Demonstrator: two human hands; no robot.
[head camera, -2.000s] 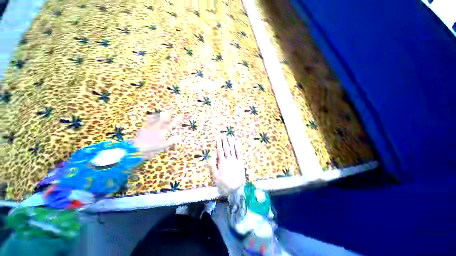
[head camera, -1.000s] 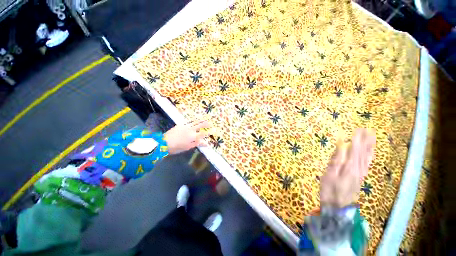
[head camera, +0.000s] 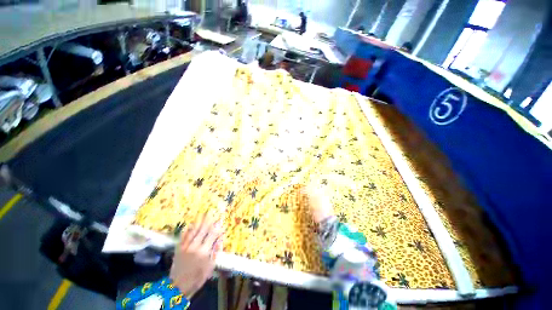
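Observation:
The yellow-orange leopard-spot fabric with dark palm motifs (head camera: 273, 163) lies across the table with soft ridges. A broad white sheet or backing (head camera: 168, 124) shows along its left side. A long white strip (head camera: 411, 181) runs across the print on the right. My left hand (head camera: 197, 251) rests flat at the near edge of the fabric, fingers spread, holding nothing. My right hand (head camera: 317, 204) is on or just over the middle of the fabric beside a raised fold; it is blurred, and I cannot tell its fingers or contact.
The blue press housing with a circled 5 (head camera: 448, 106) stands along the right. A brown slab (head camera: 417, 142) shows beneath it. A dark table surface (head camera: 100, 142) is at left, with rolls on shelves (head camera: 82, 53) behind. A white near table edge (head camera: 272, 271) crosses the front.
The view has swung up and toward the press. My right hand has moved forward from the near right area to mid-fabric. My left hand stays by the near edge, now with fingers pointing forward.

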